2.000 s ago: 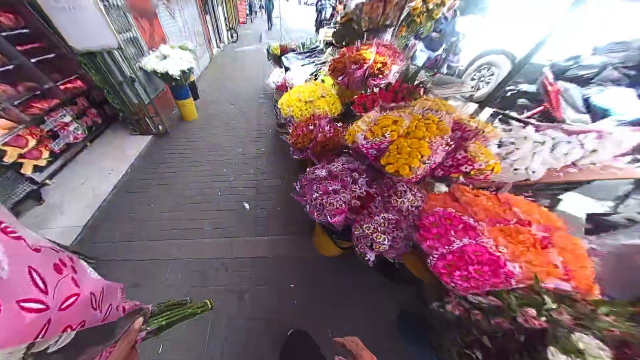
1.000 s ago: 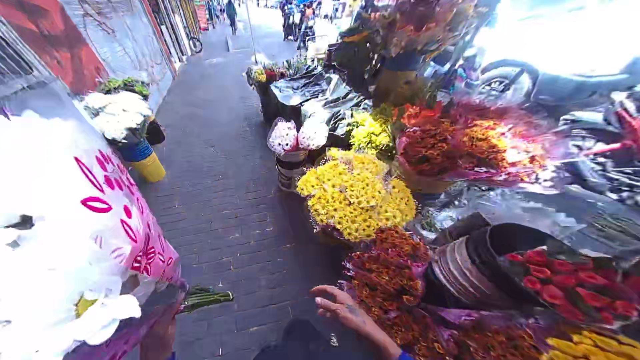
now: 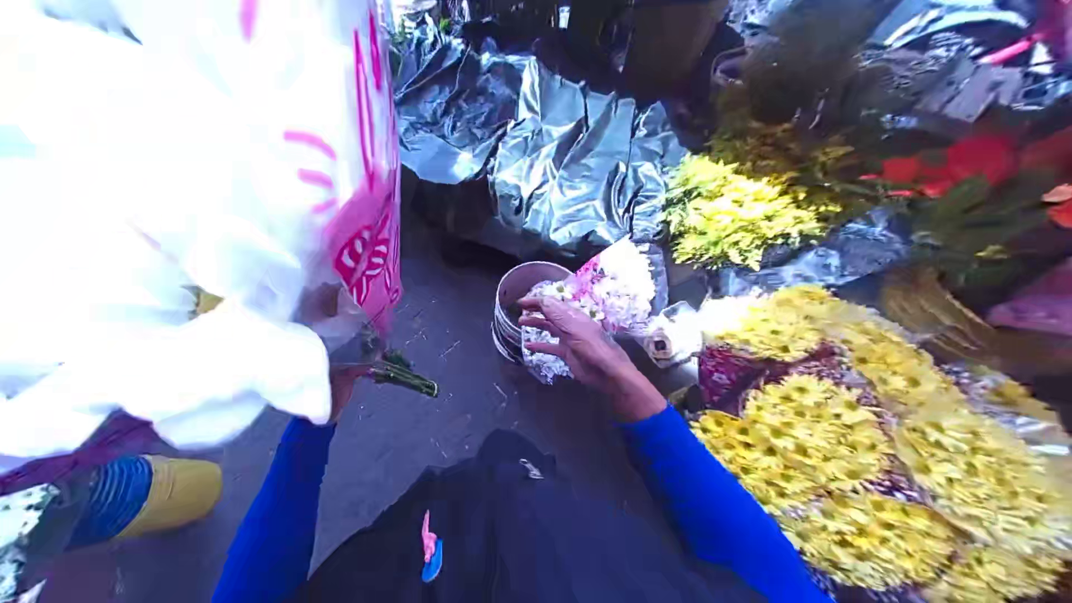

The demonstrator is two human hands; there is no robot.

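On the left, my left hand (image 3: 342, 387) is closed round the green stems (image 3: 404, 377) of a large bouquet in white and pink printed wrapping (image 3: 366, 243), which fills the upper left and partly hides the fingers. My right hand (image 3: 576, 339) reaches over a round bucket (image 3: 507, 306) near the middle, fingers spread at small white flowers (image 3: 546, 362). Whether the fingertips touch these flowers, I cannot tell. Beside that hand lies a wrapped bunch of white and pink flowers (image 3: 624, 289).
Bunches of yellow daisy-like flowers (image 3: 816, 427) crowd the right side. Behind the bucket lies crumpled dark plastic sheeting (image 3: 569, 159), with a yellow bunch (image 3: 737, 209) to its right. A yellow and blue bucket (image 3: 176, 498) stands at lower left on the dark pavement (image 3: 377, 469). Red flowers (image 3: 963, 163) are at upper right.
My right hand has moved from beside the yellow flowers to over the bucket with the white flowers. My left hand keeps the bouquet. The view has moved forward and tipped down.
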